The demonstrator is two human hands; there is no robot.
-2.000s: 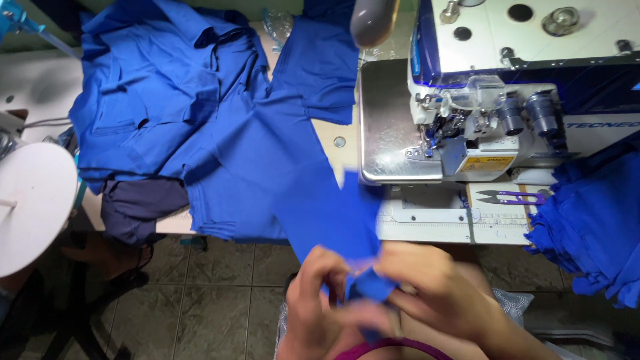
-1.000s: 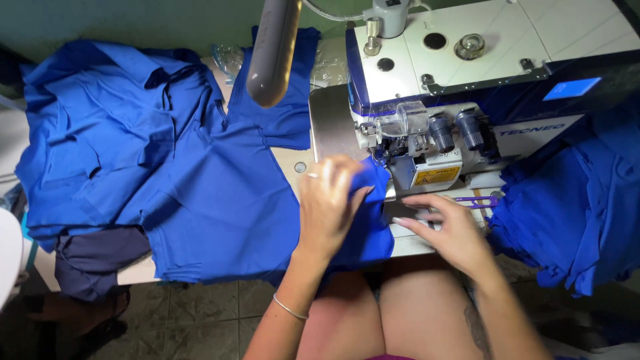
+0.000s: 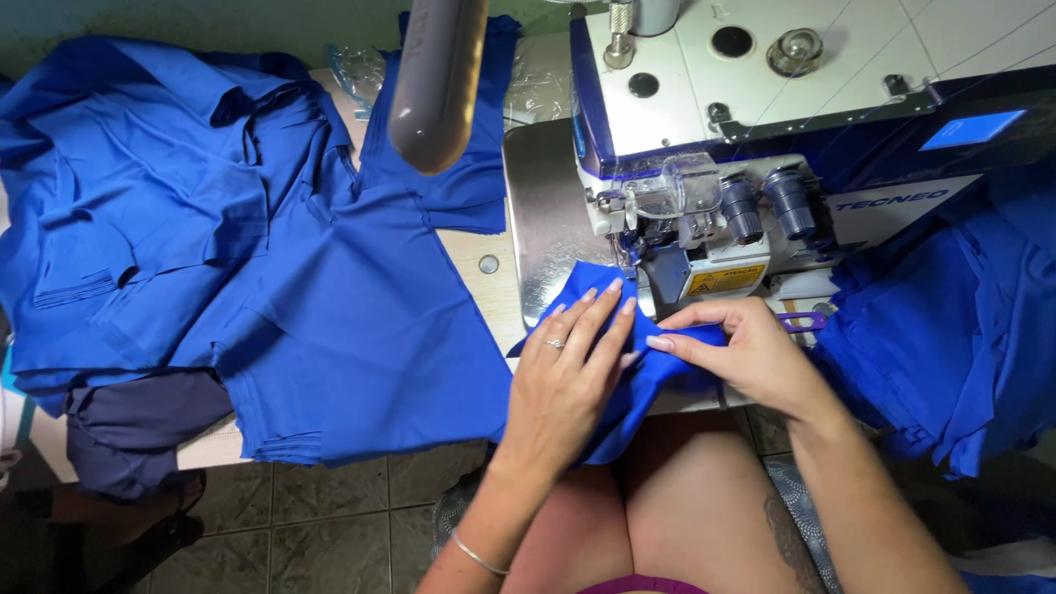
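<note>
A blue fabric piece (image 3: 598,280) lies at the needle area of a Tecneo overlock sewing machine (image 3: 718,190), its far edge by the presser foot. My left hand (image 3: 569,363) rests flat on this piece with its fingers spread a little, pressing it against the metal plate. My right hand (image 3: 734,346) pinches the right edge of the piece between thumb and index finger, just in front of the machine. Part of the fabric hangs over the table edge toward my lap. A larger spread of blue fabric (image 3: 371,330) lies to the left of my left hand.
Stacked blue cut pieces (image 3: 140,190) cover the table's left side, beside dark fabric (image 3: 140,421). More blue fabric (image 3: 949,330) hangs at the right, near purple-handled thread snips (image 3: 800,322). A grey lamp head (image 3: 437,82) hangs above the table. Another person's foot shows lower left.
Two seconds ago both hands held fabric above my lap; now the piece is at the machine's needle area. Since one second ago my left hand has flattened onto it and my right hand has taken its edge.
</note>
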